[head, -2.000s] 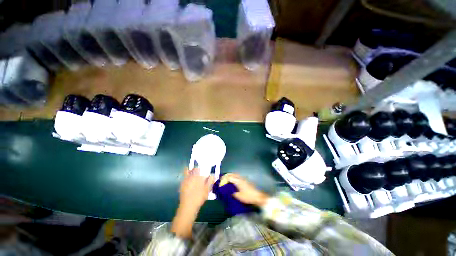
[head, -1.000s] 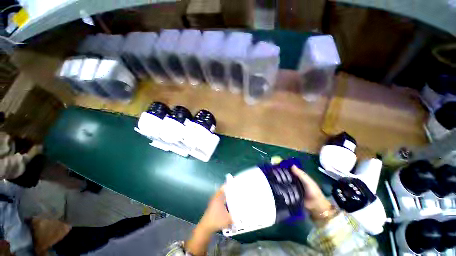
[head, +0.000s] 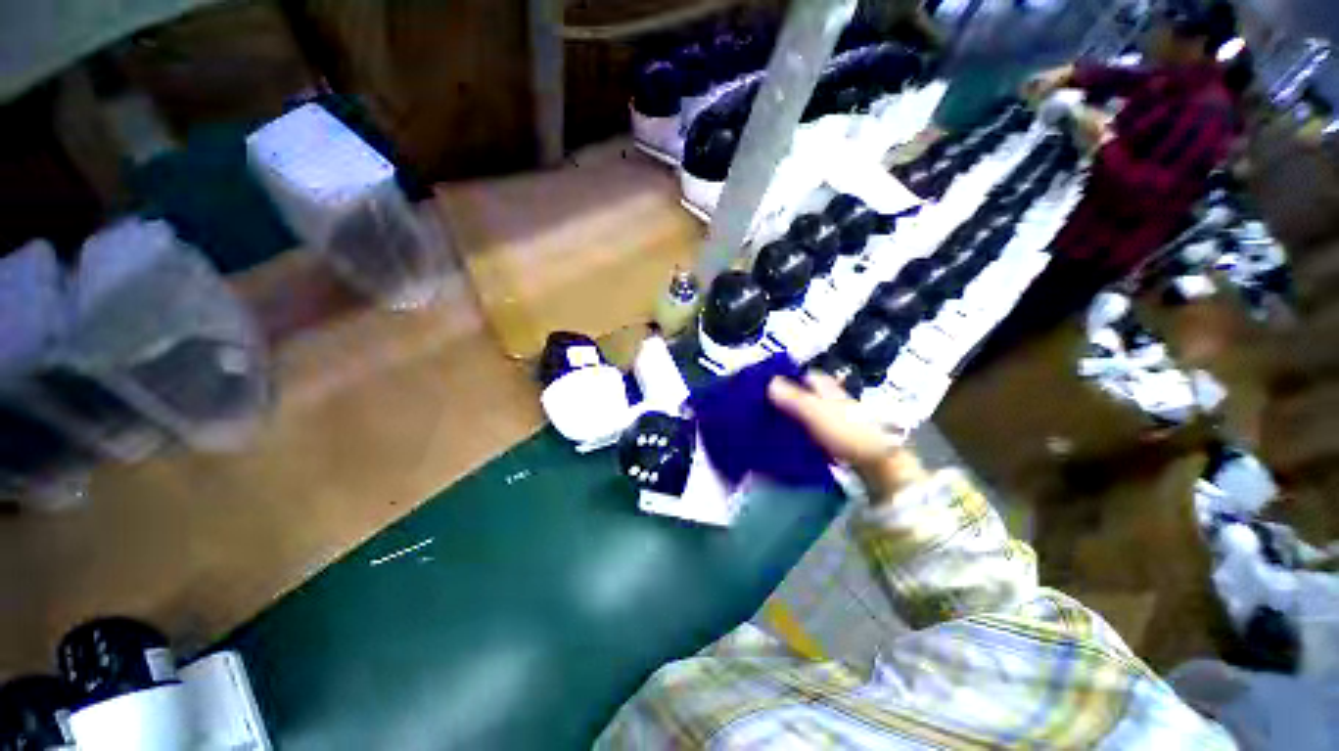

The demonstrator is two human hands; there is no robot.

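Observation:
My right hand (head: 840,418) holds the crumpled purple-blue cloth (head: 764,423) at the right part of the green mat. The cloth partly covers a white dome camera (head: 657,455), whose black ball head with pale dots faces left. Whether the cloth touches it I cannot tell. Another dome camera (head: 583,396) stands just behind, with a white label on its black head. At the bottom left, white cameras with black heads (head: 115,660) are cut off by the picture's edge. My left hand is not in view.
Rows of finished cameras (head: 874,341) run away to the right, beside a metal post (head: 778,125). A small yellowish bottle (head: 679,301) stands by the post. Clear plastic trays (head: 353,206) stand on cardboard (head: 565,242) at the back. A person (head: 1160,147) works beyond the rows.
The view has swung right. The camera held between both hands is no longer seen in them. My left hand has left the picture; my right hand is now by the right-hand cameras with the cloth.

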